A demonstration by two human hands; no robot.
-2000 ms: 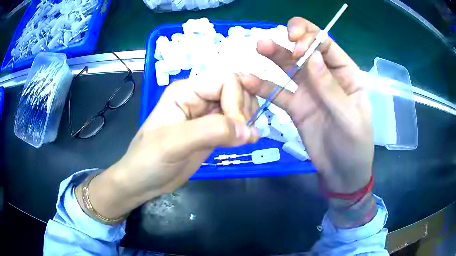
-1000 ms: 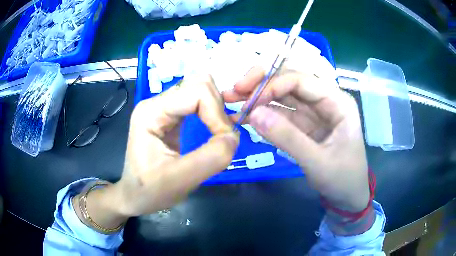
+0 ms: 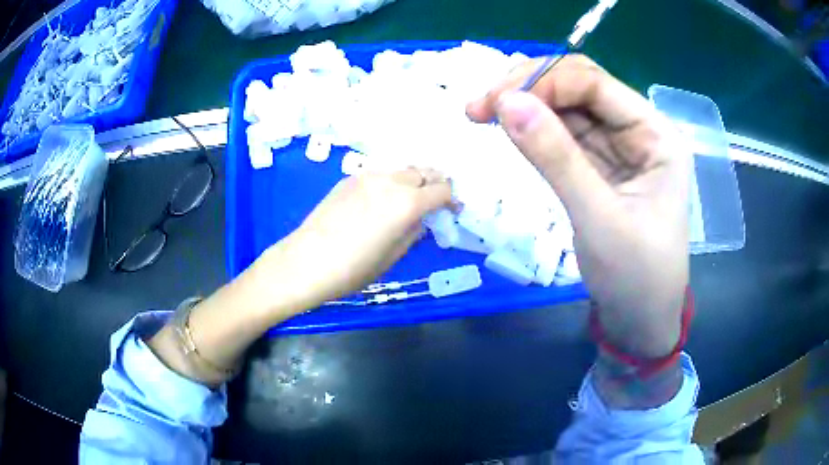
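Note:
My right hand (image 3: 604, 150) holds a thin blue-ended lead (image 3: 548, 68) between thumb and fingers, above the right side of the work tray. The lead's pale end points up and runs out of the picture top. My left hand (image 3: 364, 222) is low in the work tray (image 3: 286, 204), its fingertips at the edge of the pile of white housings (image 3: 409, 104). A housing (image 3: 443, 229) touches its fingertips; I cannot tell whether they grip it. A housing with two leads (image 3: 454, 281) lies near the tray's front edge.
The clear lead box (image 3: 56, 213) stands at left, with eyeglasses (image 3: 168, 213) between it and the tray. A blue tray of stemmed housings (image 3: 86, 64) is at far left, a parts bag (image 3: 282, 11) behind, a clear box (image 3: 718, 200) at right, and a pale rail (image 3: 773, 168) crosses behind.
My left hand has let go of the lead's blue end and moved down to the housings. My right hand has moved up and right with the lead. The whole view has shifted slightly.

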